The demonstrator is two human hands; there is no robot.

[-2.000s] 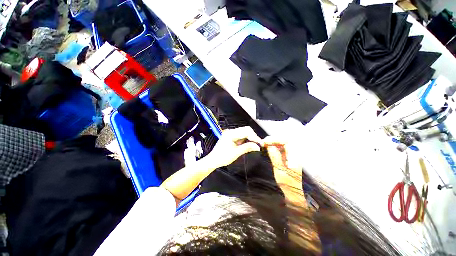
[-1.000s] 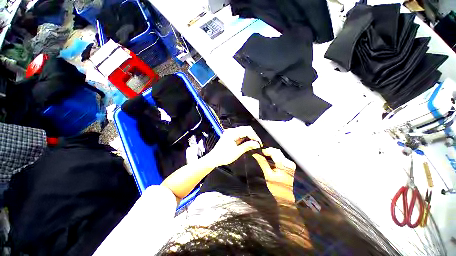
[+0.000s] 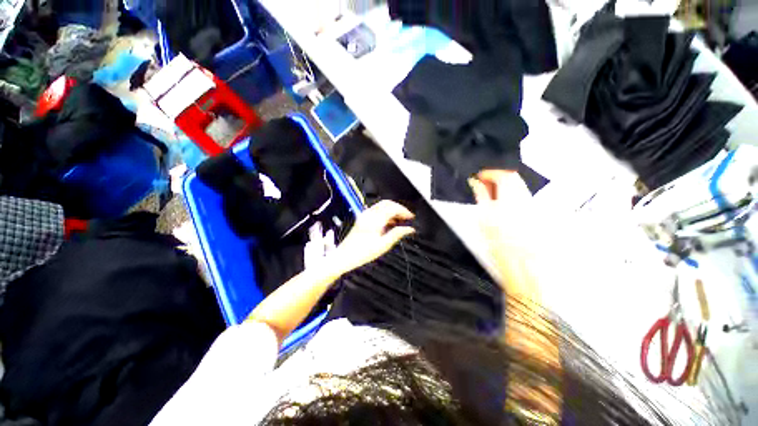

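Observation:
My left hand (image 3: 381,234) is above the lap, beside the blue crate, its fingers bent over black cloth (image 3: 386,287); whether it grips the cloth cannot be told. My right hand (image 3: 497,195) is over the white table, its fingertips at the lower edge of the loose black cut panels (image 3: 465,100). It is overexposed against the tabletop, and whether it grips a panel cannot be told. Hair hides part of the right forearm and the lap.
A blue crate (image 3: 204,218) holds black pieces with white patches. A fanned black stack (image 3: 640,91) lies farther along the table (image 3: 573,274). Red-handled scissors (image 3: 666,349) lie near a white machine (image 3: 702,195). A red stool (image 3: 218,116) stands behind the crate. A black garment pile (image 3: 100,308) is left.
My hands were together over the black cloth and are now apart. My right hand has moved up and across to the loose panels on the table; my left hand has shifted slightly left.

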